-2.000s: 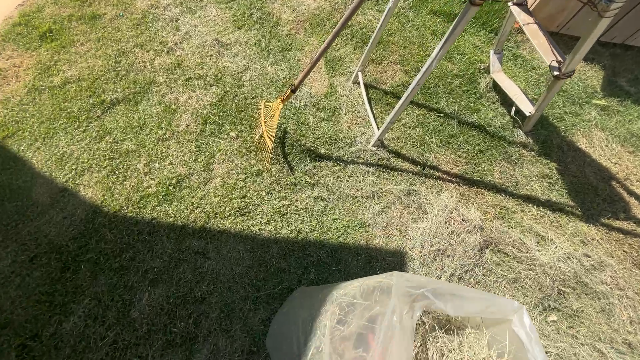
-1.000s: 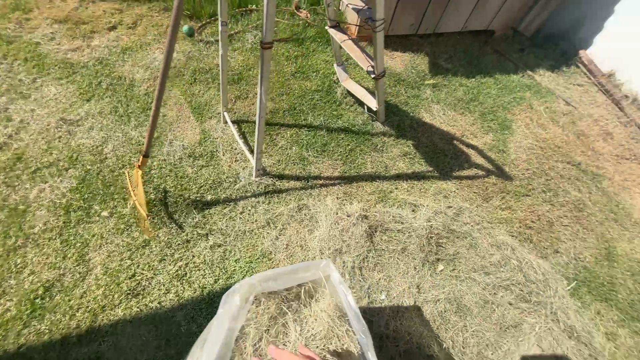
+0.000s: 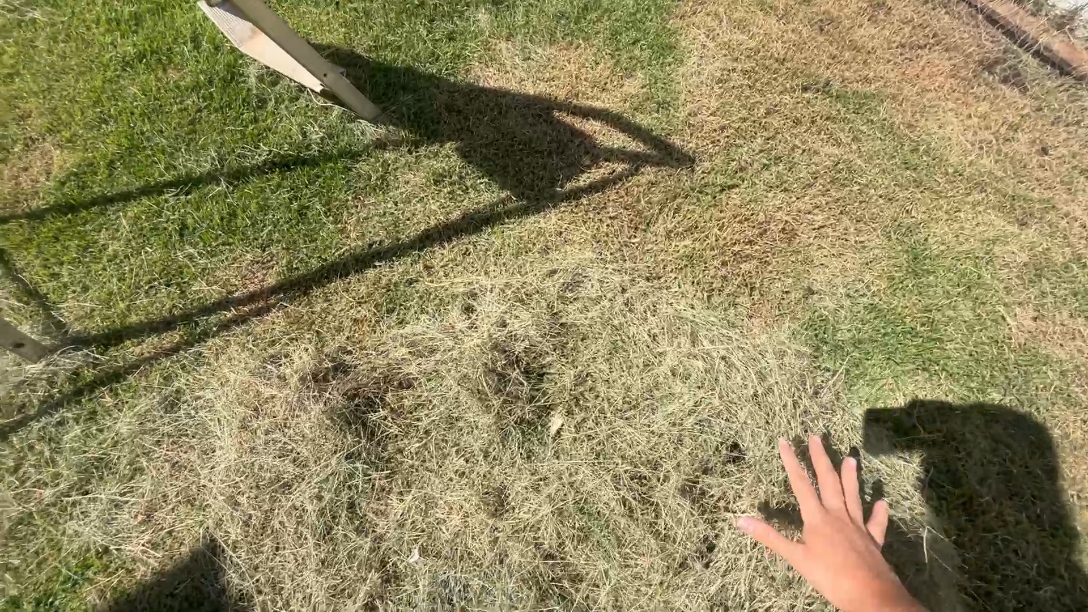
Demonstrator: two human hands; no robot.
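My right hand (image 3: 837, 531) reaches in from the lower right, palm down with its fingers spread, over the edge of a heap of dry grass clippings (image 3: 527, 425). It holds nothing; whether the fingertips touch the clippings I cannot tell. The loose, pale clippings spread across the lower middle of the view. My left hand is out of view.
At the upper left a wooden leg frame (image 3: 289, 55) stands on the lawn, and the foot of another leg (image 3: 19, 342) shows at the left edge. A brownish edging strip (image 3: 1033, 38) crosses the top right corner.
The view has moved down and right onto the clippings. The rake and the plastic bag of dry grass have left the view. My right hand has come in over the heap.
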